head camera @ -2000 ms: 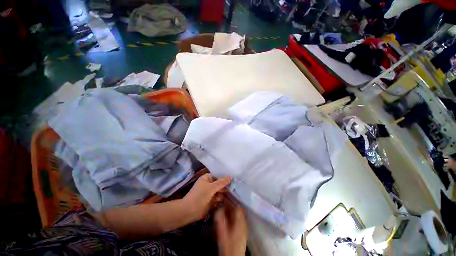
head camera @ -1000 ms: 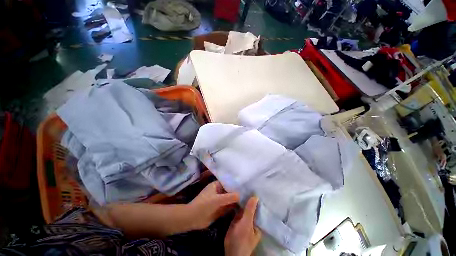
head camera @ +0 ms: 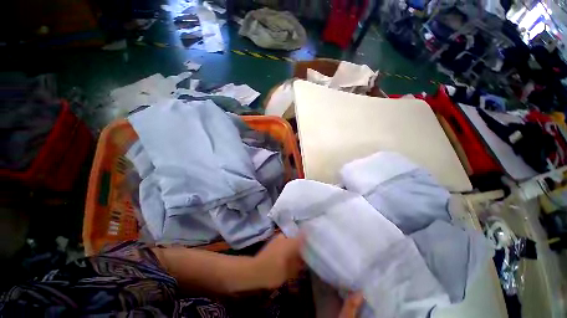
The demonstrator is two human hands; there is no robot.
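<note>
A pale blue-grey garment piece (head camera: pixel 373 242) lies spread over the white table, its far end reaching the cream extension board (head camera: pixel 379 124). My left hand (head camera: pixel 287 258) is blurred at the cloth's near left edge; its fingertips are at the edge, but the grip is unclear. My right hand (head camera: pixel 351 305) is mostly cut off by the bottom edge; only fingers show, at the cloth's lower border. More of the same cloth (head camera: pixel 199 168) is heaped in the orange plastic basket (head camera: pixel 102 186) to the left.
A red crate with dark cloth (head camera: pixel 62 149) stands at the far left. A box with paper pieces (head camera: pixel 354 77) is behind the board. A red crate (head camera: pixel 463 136) stands right of it. A parts tray holds plastic bags (head camera: pixel 507 248). Scraps lie on the green floor (head camera: pixel 205 59).
The view has swung left, so the basket and cloth sit farther right and the machine's lit area is out of view. My right hand has dropped lower, mostly out of the picture.
</note>
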